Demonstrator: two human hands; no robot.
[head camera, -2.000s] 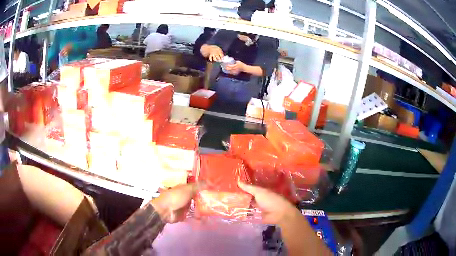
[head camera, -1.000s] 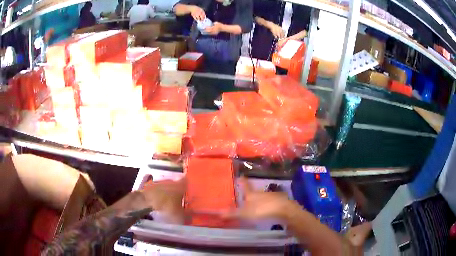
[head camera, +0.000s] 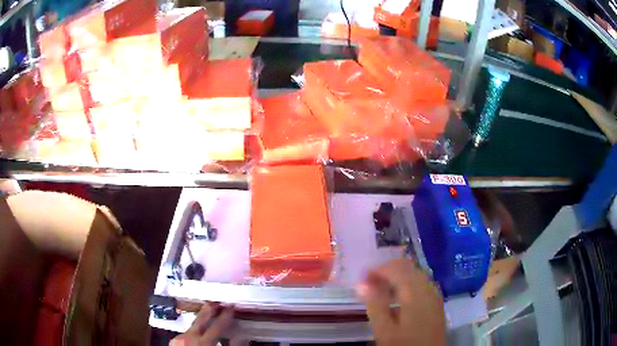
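An orange product box (head camera: 291, 219) in clear film lies flat on the whitish plate of the heat sealer (head camera: 358, 260). The silver sealing bar (head camera: 284, 295) runs across the plate at the box's near edge. The blue sealer control box (head camera: 452, 236), marked F-300, stands right of the plate with a small lit display. My left hand (head camera: 206, 326) is at the bottom edge, partly cut off, with its fingertips by the sealer's near edge. My right hand (head camera: 404, 304) is blurred over the right end of the bar; its fingers' grip is unclear.
Bagged orange boxes (head camera: 365, 101) lie piled behind the sealer on the green belt (head camera: 541, 145). Bright stacked orange boxes (head camera: 128, 88) stand at left. An open brown carton (head camera: 101, 270) is at lower left. A teal glittery cylinder (head camera: 490, 105) stands on the belt beside a metal post.
The bagged box, earlier held between both hands, now lies released on the plate. Both hands have moved down towards the sealer's near edge. The view has tilted down.
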